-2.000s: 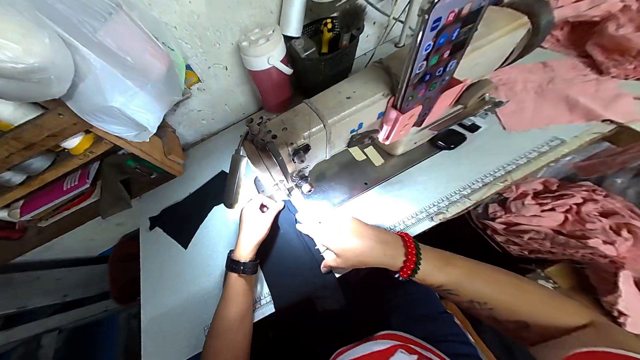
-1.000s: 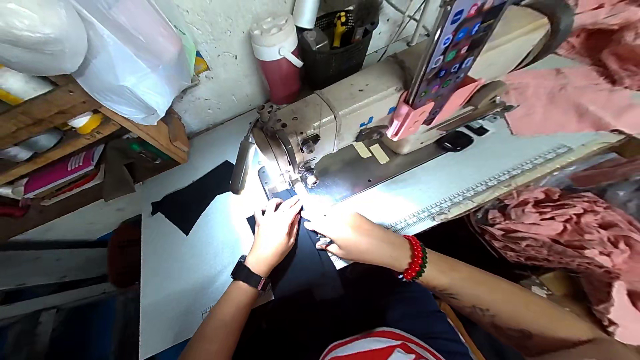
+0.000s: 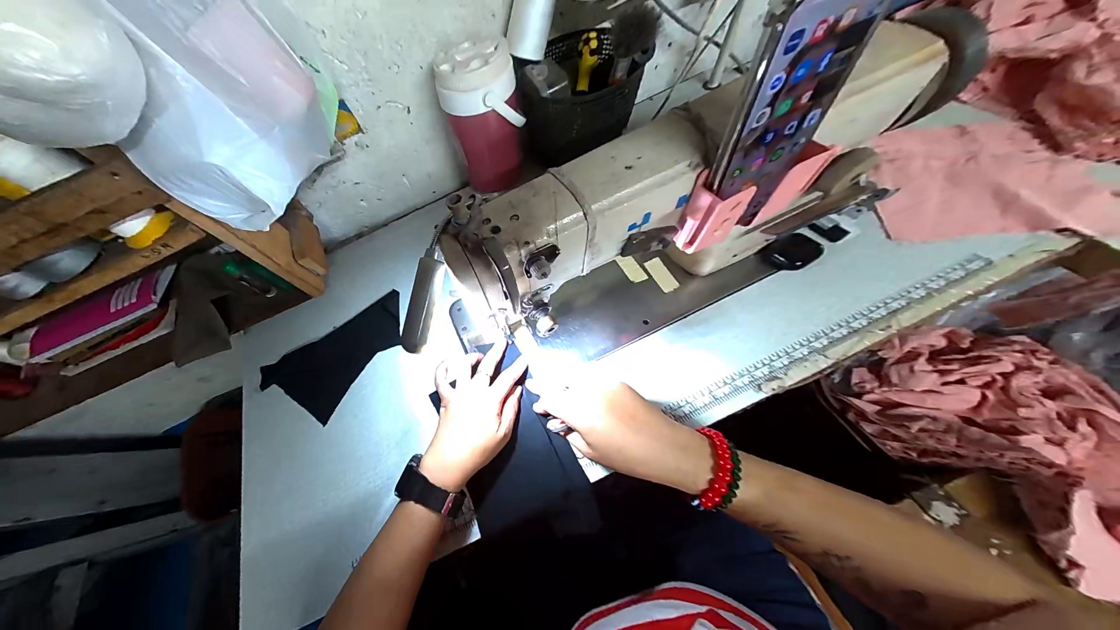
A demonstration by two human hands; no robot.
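Note:
Dark fabric (image 3: 534, 468) runs from the needle area of a sewing machine (image 3: 604, 192) down over the table's front edge. On the fabric, just in front of the presser foot, lies my left hand (image 3: 477, 407), palm down with fingers spread. Close to its right, my right hand (image 3: 604, 416) has its fingers curled at the fabric's right side; a small metallic item shows at its fingertips, too unclear to name. Strong light from a lamp (image 3: 423, 302) washes out the needle and part of the right hand. A separate black fabric piece (image 3: 337, 359) lies to the left.
A phone (image 3: 792, 105) stands in a pink holder at the machine arm. Behind are a red and white jug (image 3: 479, 122) and a black basket (image 3: 573, 114). A ruler (image 3: 840, 337) lies along the front edge. Pink fabric (image 3: 954, 402) is heaped at right, a wooden shelf (image 3: 245, 236) at left.
My left hand, with fingers bunched near the needle two seconds ago, now lies flatter on the fabric with fingers spread. The right hand stays beside it.

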